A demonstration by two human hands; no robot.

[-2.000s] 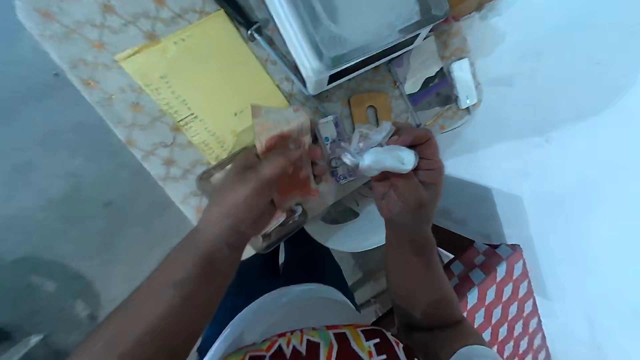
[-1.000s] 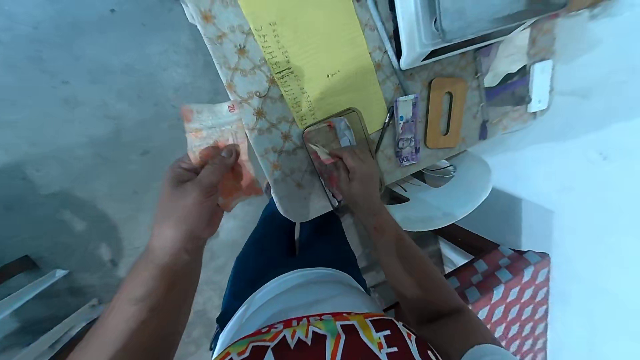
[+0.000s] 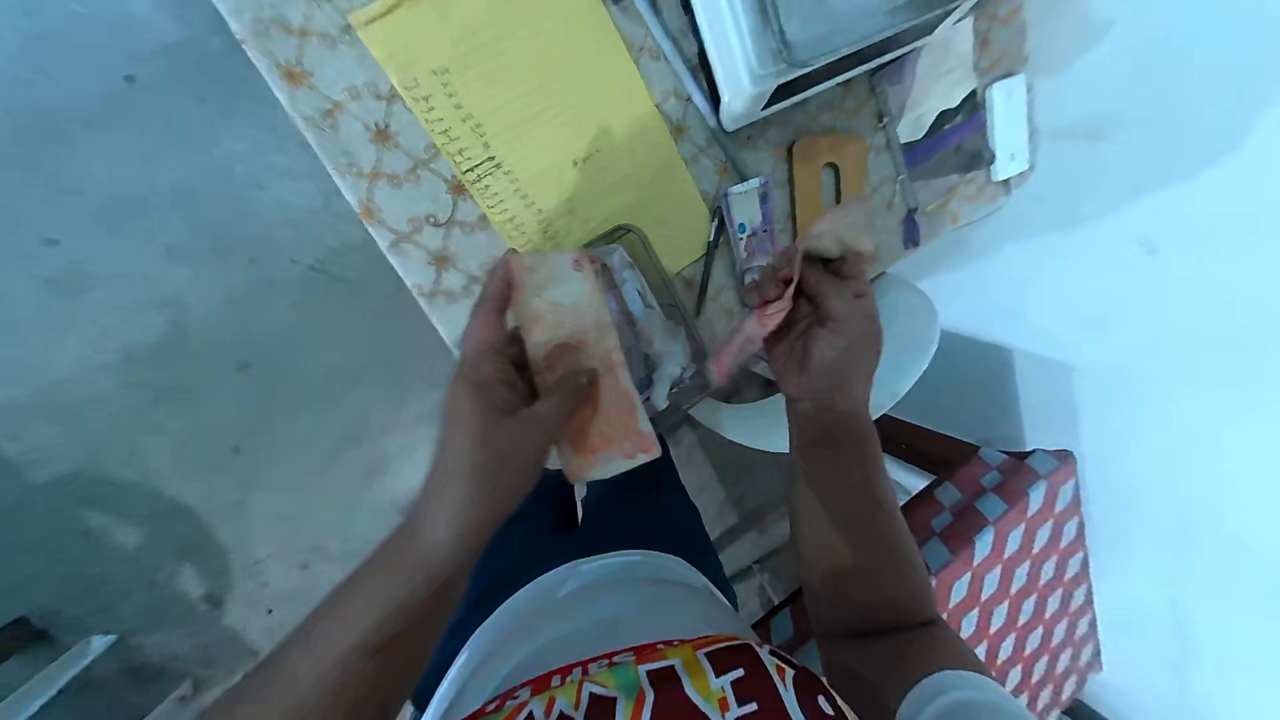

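Observation:
My left hand holds orange banknotes, its thumb lying across their face. To the right, my right hand pinches a crumpled reddish banknote, blurred, above the table's near edge. Between the hands sits a clear plastic container with crumpled bills and pale plastic in it, partly hidden by the orange notes. A folded purple banknote lies just beyond my right fingers, beside a pen. Yellow ruled paper with handwriting lies past the container.
The table has a floral cover. A metal-edged appliance or tray stands at the back. Near it are a tan slotted piece, a clear pouch and a white object. A white round stool seat is below the edge.
The right hand has come out of the container with a crumpled reddish banknote. My left hand has brought the orange notes from beside the table to the container. The white item held two seconds ago is out of that hand.

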